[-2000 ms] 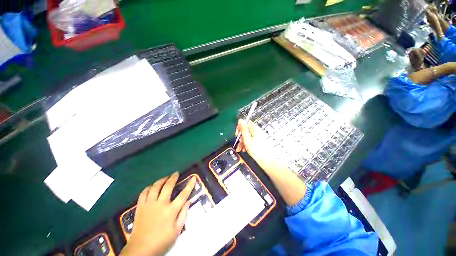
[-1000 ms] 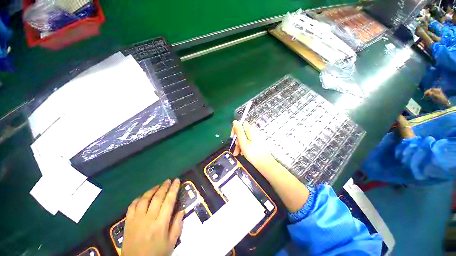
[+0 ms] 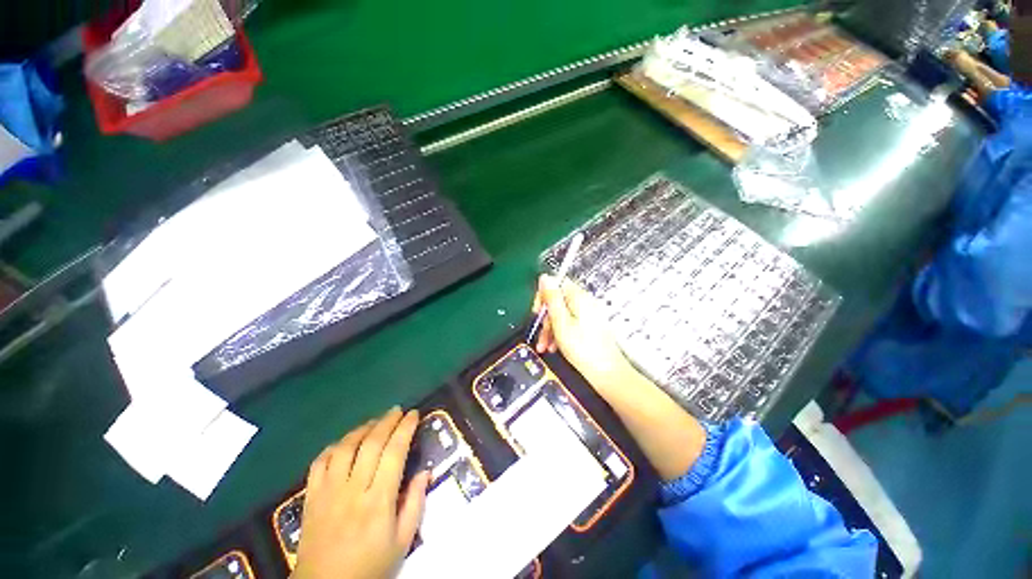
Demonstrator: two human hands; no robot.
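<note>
Several black phone housings with orange rims lie in a row in the black phone tray; the rightmost housing (image 3: 510,383) is the most exposed. My right hand (image 3: 562,320) holds pale tweezers (image 3: 569,259) like a pen, tip at the top corner of that housing. My left hand (image 3: 358,494) lies palm down over the housings to the left, fingers together; whether it grips anything is hidden. A white sheet (image 3: 512,511) lies across the lower parts of the housings beside my left hand.
A clear blister tray (image 3: 702,296) lies right of my right hand. White sheets (image 3: 266,243) and a clear bag rest on a black component tray (image 3: 421,215) at left. Behind are a red bin (image 3: 175,104) and wrapped parts (image 3: 730,96). A person in blue (image 3: 982,266) is at right.
My left hand has drawn its fingers together and shifted slightly down from the housing tops. My right hand and tweezers stay at the rightmost housing. The person at right has moved.
</note>
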